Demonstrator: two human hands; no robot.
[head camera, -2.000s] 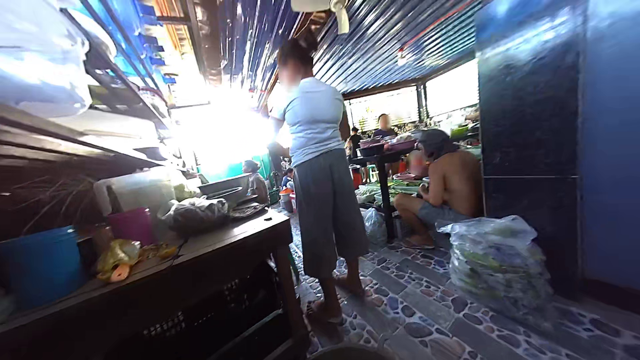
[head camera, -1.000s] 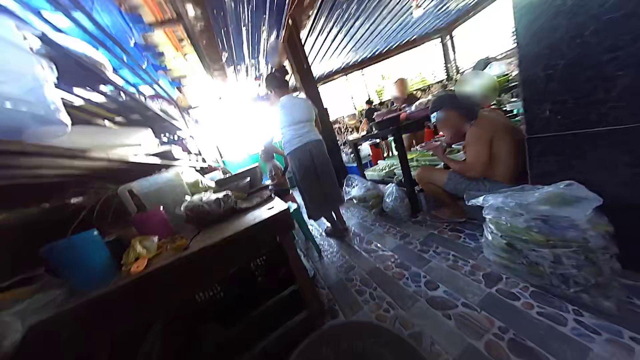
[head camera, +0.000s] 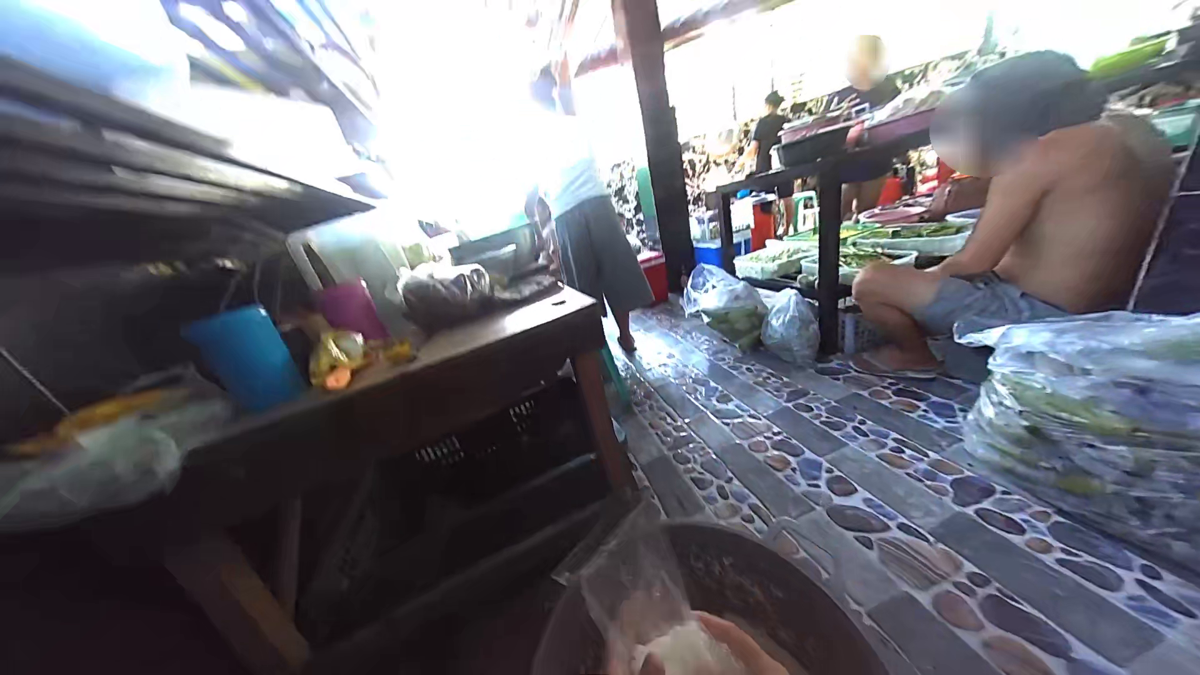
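At the bottom edge, my right hand (head camera: 736, 645) curls around the lower part of a clear plastic bag (head camera: 637, 572) with something white (head camera: 689, 649) in it. The open end of the bag points up and away. Skin of what looks like my left hand (head camera: 621, 649) shows at the bag's left side, mostly cut off and blurred, so its grip is unclear. Both are over a large round dark pot (head camera: 778, 572) with a looped metal handle (head camera: 792, 534). The pot's contents are hard to make out.
A wooden table (head camera: 506, 342) at left bears a blue container (head camera: 246, 356), a purple container (head camera: 352, 309) and bags. A large clear bag of greens (head camera: 1097, 422) stands right on the tiled floor. One person (head camera: 1078, 216) sits low near it; another (head camera: 595, 216) stands beyond the table.
My hands and the plastic bag have come into view over the pot. The view has moved and tilted down. The standing person appears farther away than in the earliest frame.
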